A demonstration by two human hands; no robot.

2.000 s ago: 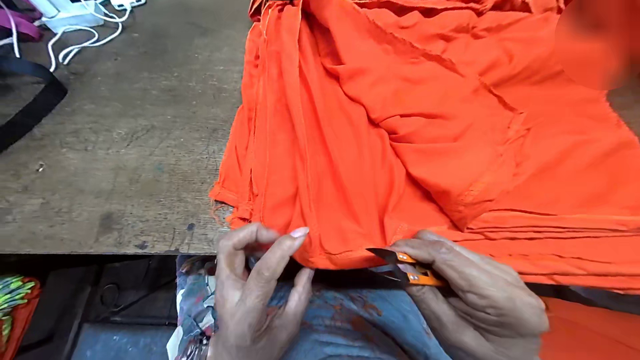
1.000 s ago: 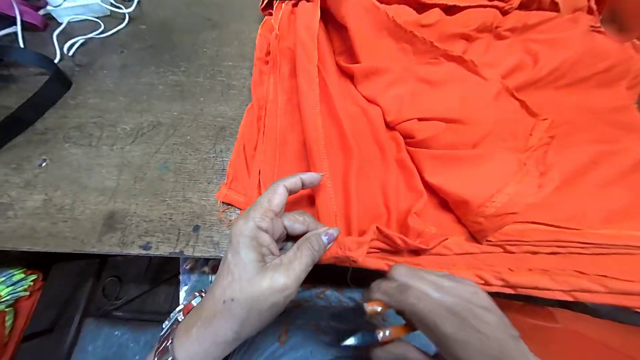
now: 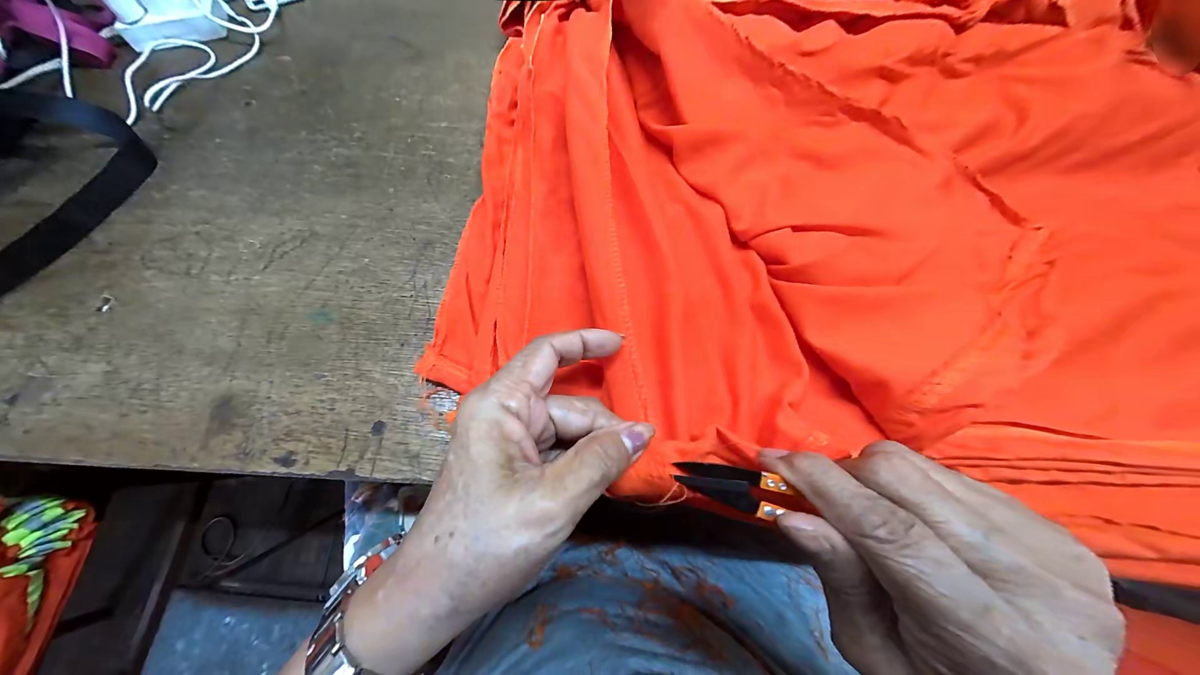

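Observation:
Orange fabric (image 3: pixel 684 253) lies in folds over the wooden table and its front edge. My right hand (image 3: pixel 947 553) grips orange-handled thread snips (image 3: pixel 731 483), whose dark blades are parted and point left beside a loose thread at the fabric's lower edge. My left hand (image 3: pixel 534 469) is at the fabric's lower left part, thumb and fingers curled, with the index finger extended over a stitched seam. Whether its lower fingers pinch any cloth is hidden.
On the wooden table (image 3: pixel 234 281) at the left lie a black strap (image 3: pixel 89 202), white cords (image 3: pixel 211 66) and a magenta item (image 3: pixel 80 37). Orange thread scraps cling to the blue-grey clothing on my lap (image 3: pixel 637 609). A patterned orange cloth (image 3: pixel 42 553) is at lower left.
From one second ago, my right hand has raised the snips from over my lap to the fabric's edge. My left hand has kept about the same pose.

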